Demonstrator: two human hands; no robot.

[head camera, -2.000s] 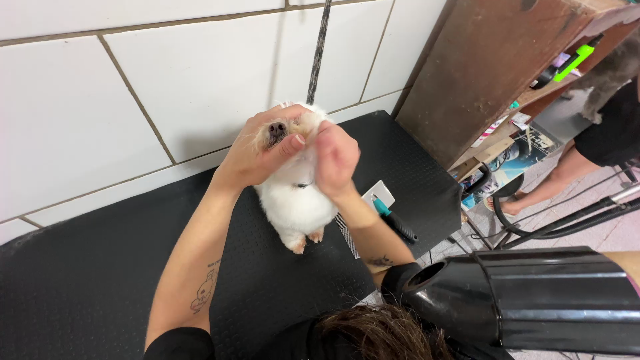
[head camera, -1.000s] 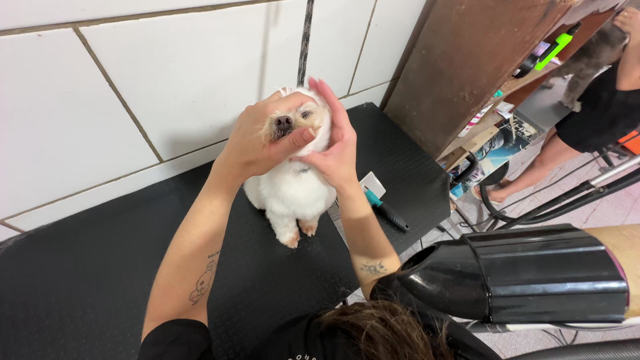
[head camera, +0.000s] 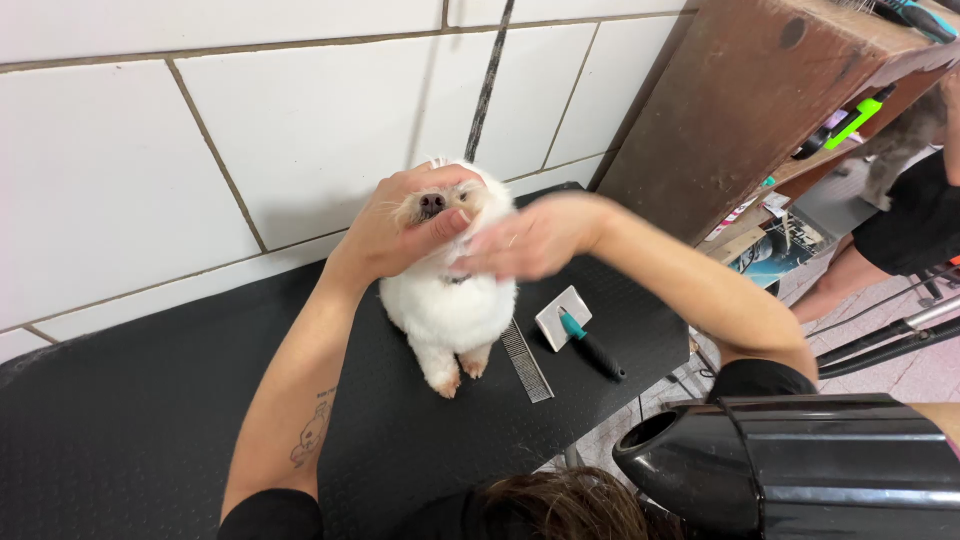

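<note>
A small white dog (head camera: pixel 450 315) sits upright on a black textured grooming table (head camera: pixel 150 420), facing me. My left hand (head camera: pixel 405 225) cups its head, fingers over the brow and thumb under the muzzle. Blurred by motion, my right hand (head camera: pixel 525 240) is at the side of the dog's neck, fingers extended; whether it touches the fur is unclear. Right of the dog's paws lie a metal comb (head camera: pixel 527 361) and a slicker brush (head camera: pixel 574 326) with a teal and black handle. A patterned grooming strap (head camera: pixel 489 82) runs up behind the dog's head.
A black dryer nozzle (head camera: pixel 697 457) juts in at lower right. White tiles (head camera: pixel 315 135) line the wall behind the table. A wooden shelf unit (head camera: pixel 742 97) holds a bright green tool (head camera: pixel 855 122). Beyond it are another person (head camera: pixel 911 217) and a grey dog (head camera: pixel 904 142).
My right hand has moved from beside the dog's face, fingers up, down to its neck, the elbow now out to the right. My left hand stays on the head. The comb has come into view.
</note>
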